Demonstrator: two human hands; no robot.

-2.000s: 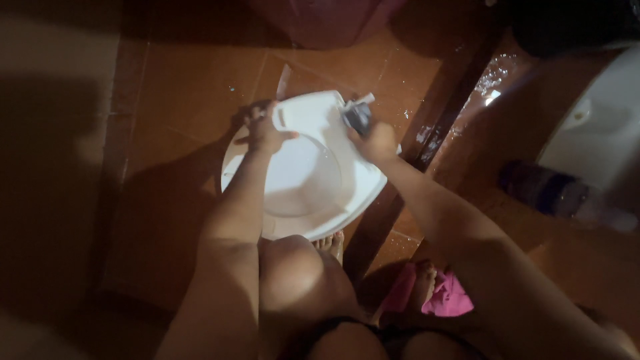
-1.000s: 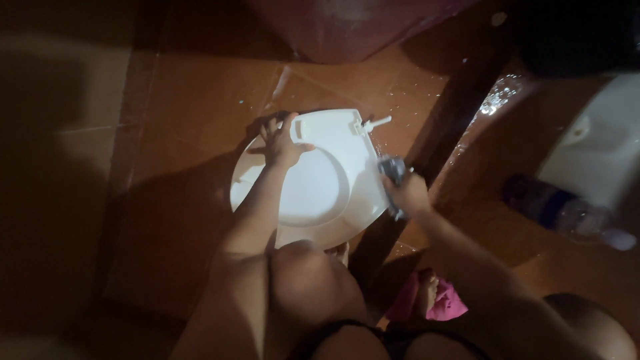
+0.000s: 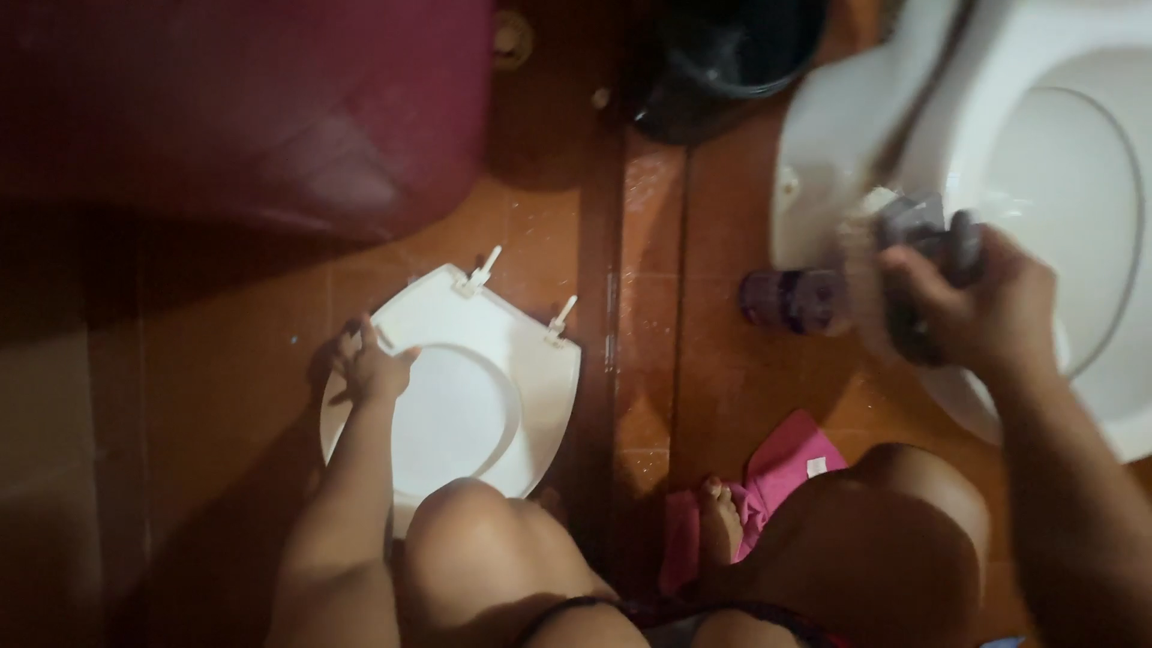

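Note:
A white toilet seat with its lid (image 3: 540,387) lies on the tiled floor, two hinge bolts sticking out at its upper edge. My left hand (image 3: 373,364) rests with spread fingers on its left side. At the right, my right hand (image 3: 985,306) is closed around the dark grip of a scrubbing brush (image 3: 913,279), blurred by motion. That hand and brush are in front of the white toilet bowl (image 3: 1026,153), near its rim; whether the bristles touch it I cannot tell.
A dark red plastic tub (image 3: 360,117) stands at the upper left, a black bucket (image 3: 720,72) at the top. A purple bottle (image 3: 787,301) lies beside the toilet. My foot is on a pink cloth (image 3: 792,450). A raised floor edge (image 3: 648,360) runs between seat and toilet.
My right hand has moved with the brush from the seat's right side over to the toilet. My left hand stays on the seat. The view has swung right.

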